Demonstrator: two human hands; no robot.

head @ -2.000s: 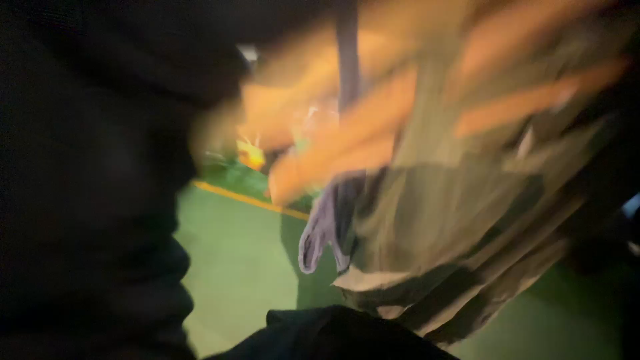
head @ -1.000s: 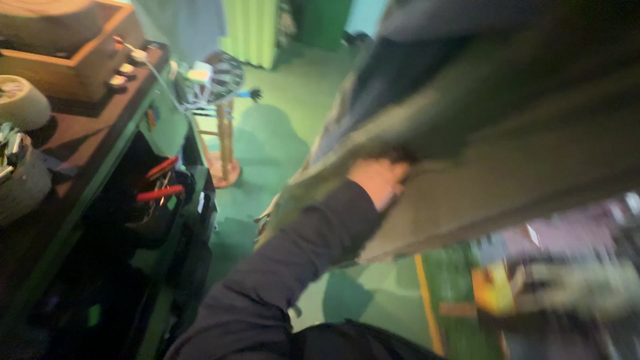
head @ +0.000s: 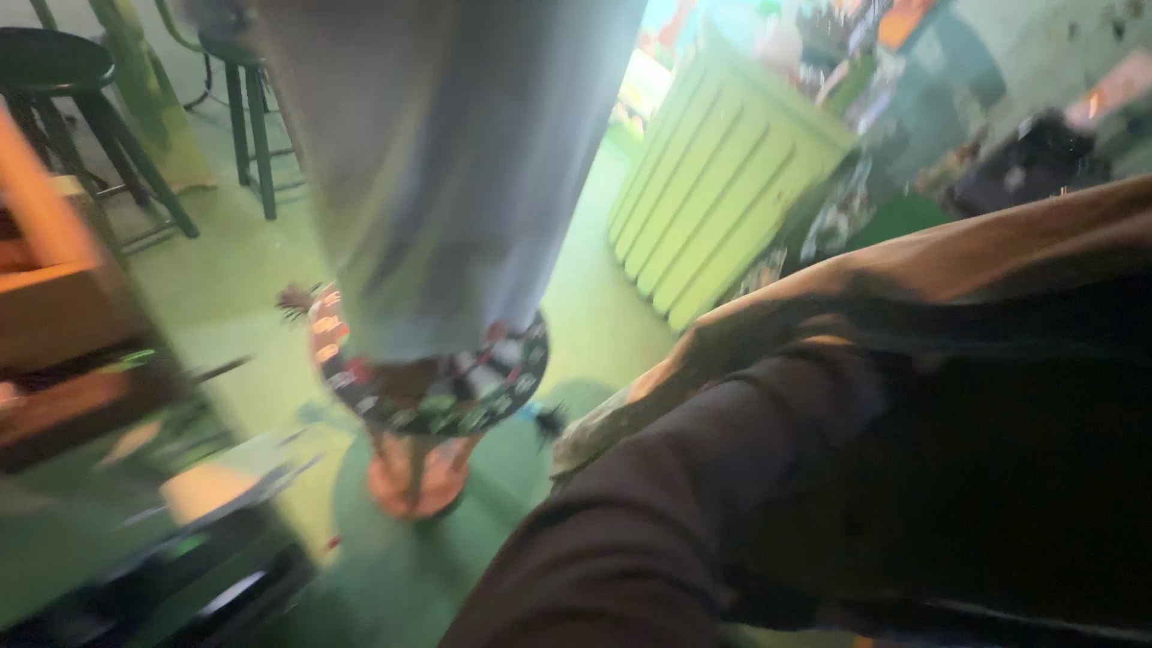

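My left arm, in a dark sleeve, reaches from the bottom centre toward the right. My left hand is in deep shadow against a large brown cloth; its fingers cannot be made out. The cloth spreads across the right side, its upper edge lit. At top centre hangs a grey cloth, blurred, its lower end over a round patterned top on a reddish-brown stand. My right hand is not in view.
Dark stools stand at upper left. A ribbed yellow-green bin holding assorted things is at upper right. On the left are a wooden box and a blurred dark shelf or container near the green floor.
The view has swung strongly. One second ago my left hand showed plainly on the brown cloth; now it is in shadow. The grey cloth now hangs at the round top.
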